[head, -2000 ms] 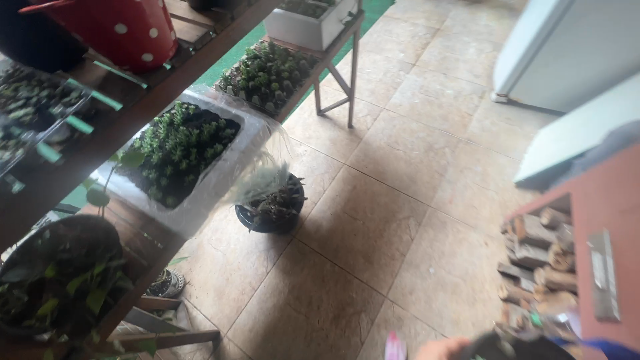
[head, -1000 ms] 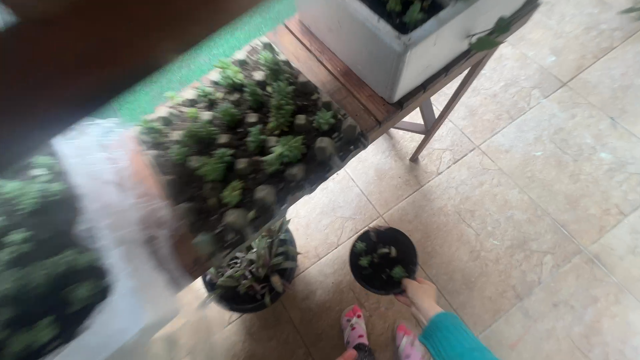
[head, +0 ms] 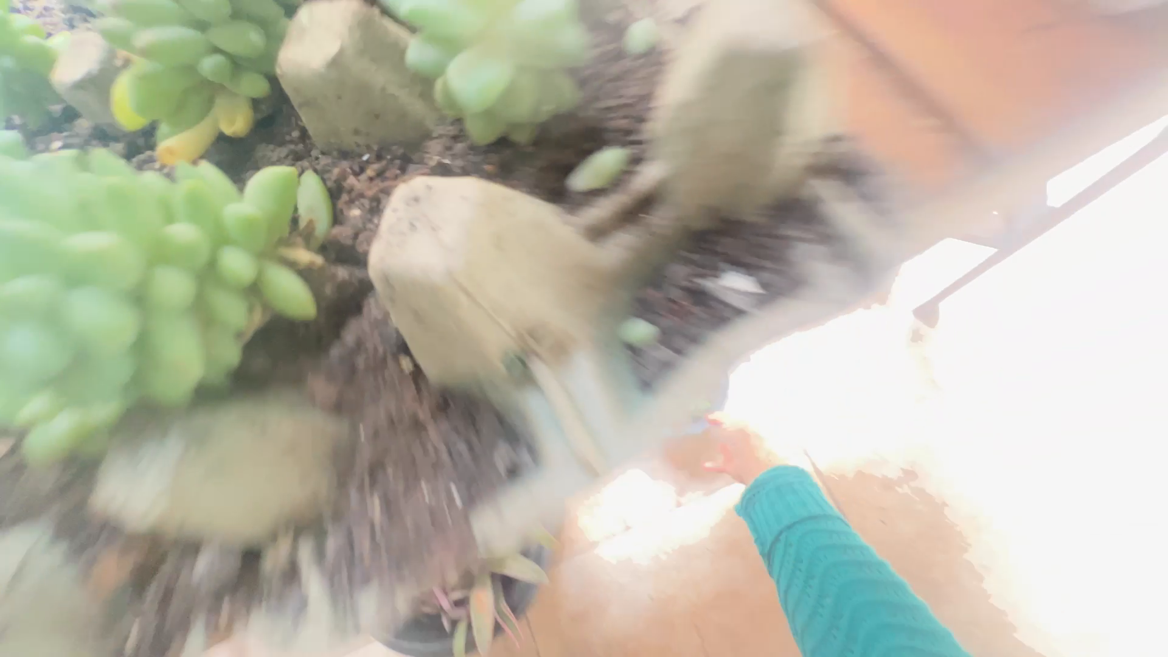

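Note:
My right hand (head: 737,453), in a teal knitted sleeve, reaches forward low at the centre right, beside the edge of a planting tray. Glare washes out the fingers, and whether they hold anything cannot be made out. Close to the camera, the tray's dark soil (head: 383,383) bears plump green succulents (head: 155,283) and several pale, blocky cups or pegs (head: 484,274), much of it blurred. My left hand is out of view.
Below the tray, a dark pot (head: 438,630) with a narrow-leaved plant stands at the bottom. Tiled floor (head: 657,593) lies to the right, strongly overexposed. Orange-brown wooden boards (head: 995,73) show at the upper right.
The view has moved very close to the succulents. A second ago my right hand held a small black pot by its rim; that pot does not show now.

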